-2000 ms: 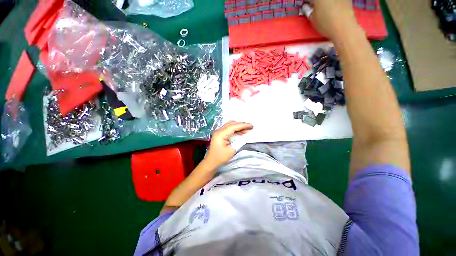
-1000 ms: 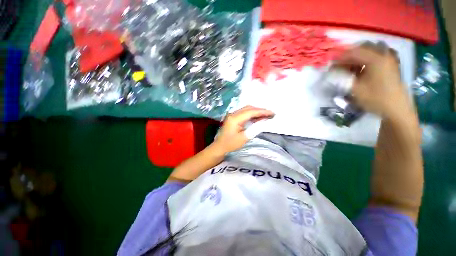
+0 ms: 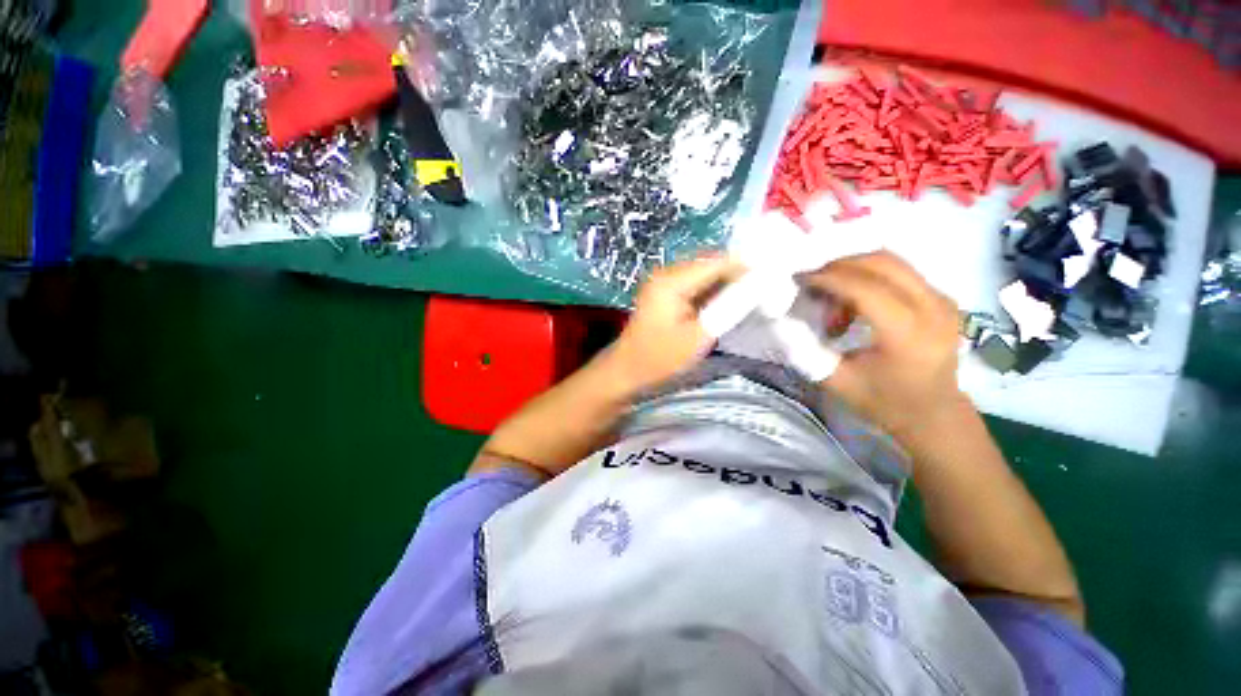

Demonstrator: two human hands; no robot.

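Note:
My left hand (image 3: pixel 664 326) and my right hand (image 3: pixel 901 337) are close together at the front edge of the white sheet (image 3: pixel 939 258), with white coverings on thumbs and fingertips. The right fingers are curled; a small reddish spot shows between them, too blurred to name. Whether either hand holds a part is unclear. Behind them a heap of short red strips (image 3: pixel 905 136) lies on the sheet. A heap of dark square plates (image 3: pixel 1089 238), some with white faces, lies to the right. Shiny metal fittings (image 3: pixel 613 150) lie on a clear bag at the left.
The red holder (image 3: pixel 1034 55) lies beyond the sheet. At far left are a second metal heap (image 3: pixel 293 177), a red sheet piece (image 3: pixel 320 68), a yellow-and-black tool (image 3: pixel 433 143) and a clear bag (image 3: pixel 136 157). A red stool (image 3: pixel 493 360) stands below the bench edge.
My right hand has come from the red holder, past the dark plates, to beside my left hand. My left hand stays near the sheet's front edge. The view has shifted, moving the bench items rightward.

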